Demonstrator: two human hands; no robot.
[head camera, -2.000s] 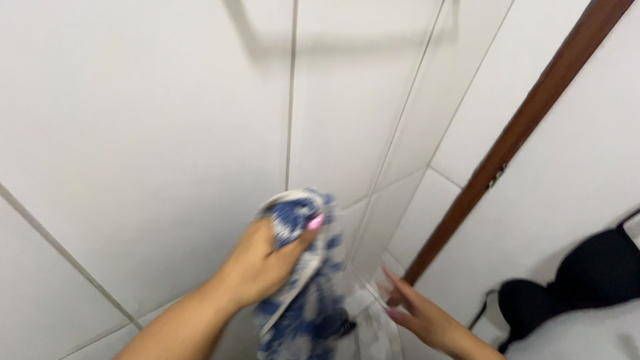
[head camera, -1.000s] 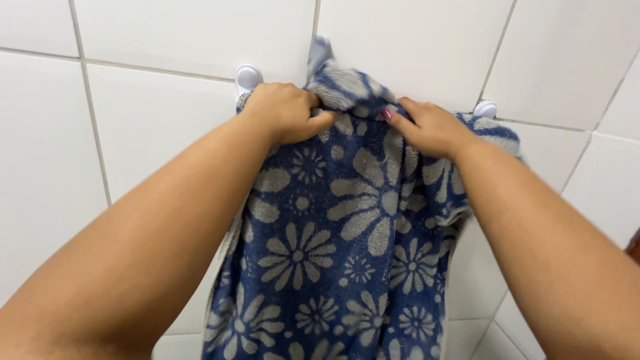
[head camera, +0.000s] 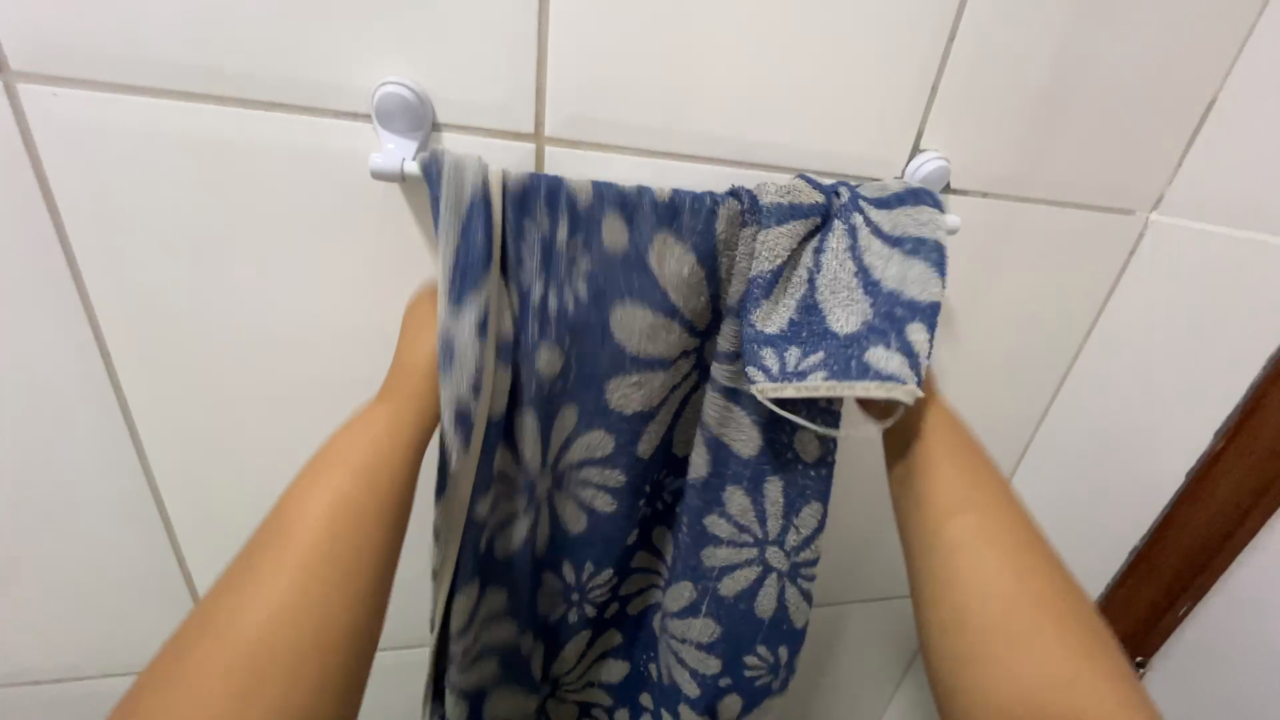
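Note:
A blue towel with light grey flowers (head camera: 600, 450) hangs over a white wall-mounted towel bar (head camera: 411, 169). Its right part is bunched, with a short hemmed end folded over the front and a thin loose loop of thread below the hem. My left hand (head camera: 424, 310) reaches behind the towel's left edge; only the wrist side shows, the fingers are hidden. My right hand (head camera: 900, 405) is behind the short end on the right, mostly covered by it. Whether either hand grips the cloth cannot be seen.
White round mounts hold the bar at the left (head camera: 402, 112) and right (head camera: 928, 170). Behind is a white tiled wall (head camera: 230, 250) with grey joints. A brown wooden frame (head camera: 1200, 520) runs along the lower right.
One second ago both hands were on the top front of the towel, pinching a gathered fold; now they are behind its sides. The towel lies flatter along the bar, its raised fold gone.

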